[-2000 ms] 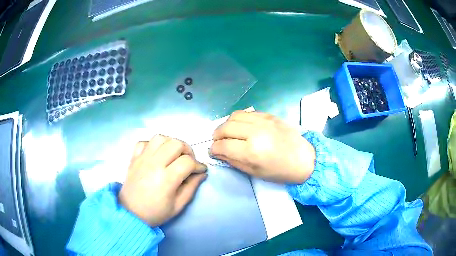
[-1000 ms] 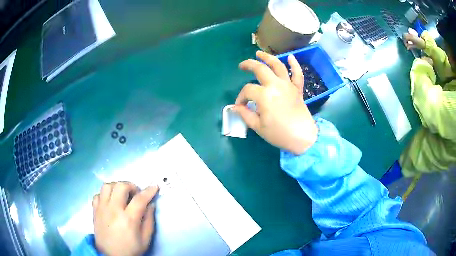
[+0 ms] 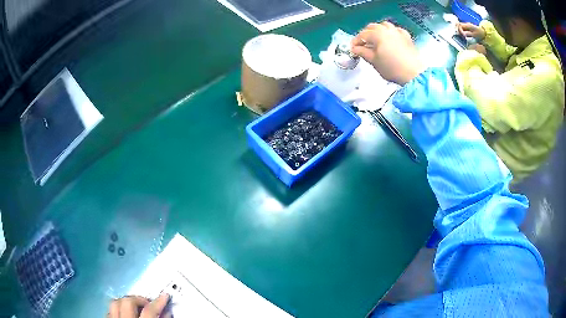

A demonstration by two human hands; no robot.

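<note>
The tablet back cover (image 3: 192, 300) lies on a white backing sheet (image 3: 241, 294) at the bottom edge, mostly cut off. A small dark round spot shows at its camera corner. My left hand (image 3: 139, 307), cut off by the bottom edge, rests its fingertips on the cover beside that spot. My right hand (image 3: 390, 53) is stretched out to the upper right, its fingertips together at a round shiny item (image 3: 345, 57) over the crumpled clear bag (image 3: 347, 79). Whether it grips the item is unclear.
A blue bin (image 3: 283, 169) holds small black parts. A brown roll (image 3: 270, 76) stands behind it, a thin dark tool (image 3: 395, 134) right of it. Three black rings (image 3: 113, 248) and a ring sheet (image 3: 43, 270) lie left. A person in yellow (image 3: 515, 99) works at upper right.
The view has swung right. My right hand left the cover, pinched the white paper left of the bin, then moved past the bin; that paper is gone from there. My left hand stays on the cover.
</note>
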